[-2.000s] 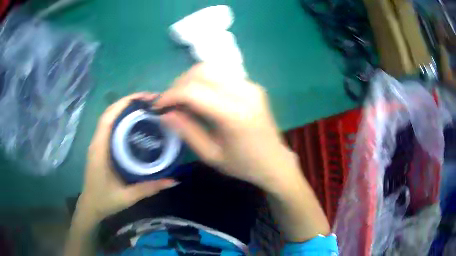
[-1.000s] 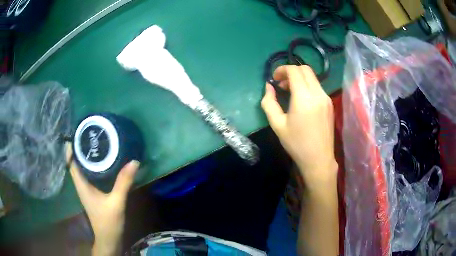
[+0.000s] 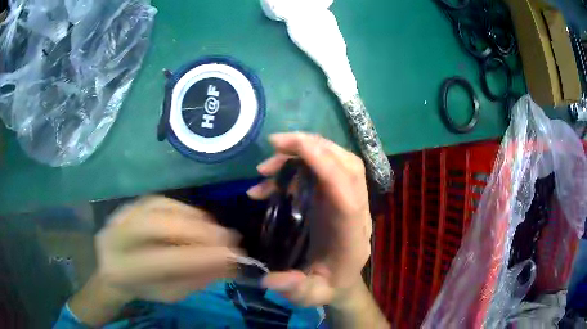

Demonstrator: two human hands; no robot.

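Note:
The portable speaker [image 3: 179,122] stands on the green bench with its round end up. That end shows a black disc marked "H@F" inside a white ring, and a dark strap loop sticks out at its left side. My right hand [image 3: 328,218] holds a shiny black trim ring [image 3: 288,218] over the bench's near edge; blur hides whether it is more than one. My left hand [image 3: 167,250] is blurred, with its fingers bunched close to the ring's left side. A thin pale strip shows at its fingertips; its grip is unclear.
The white wrapped mallet [image 3: 331,58] lies right of the speaker. A crumpled clear bag [image 3: 71,83] lies at left. Loose black rings [image 3: 459,104] lie at upper right beside a carton [image 3: 544,51]. A red crate [image 3: 431,218] with plastic is at lower right.
My left hand has let go of the speaker and moved toward my right hand. My right hand has come from the ring pile to the bench's near edge with a black ring. The view has shifted.

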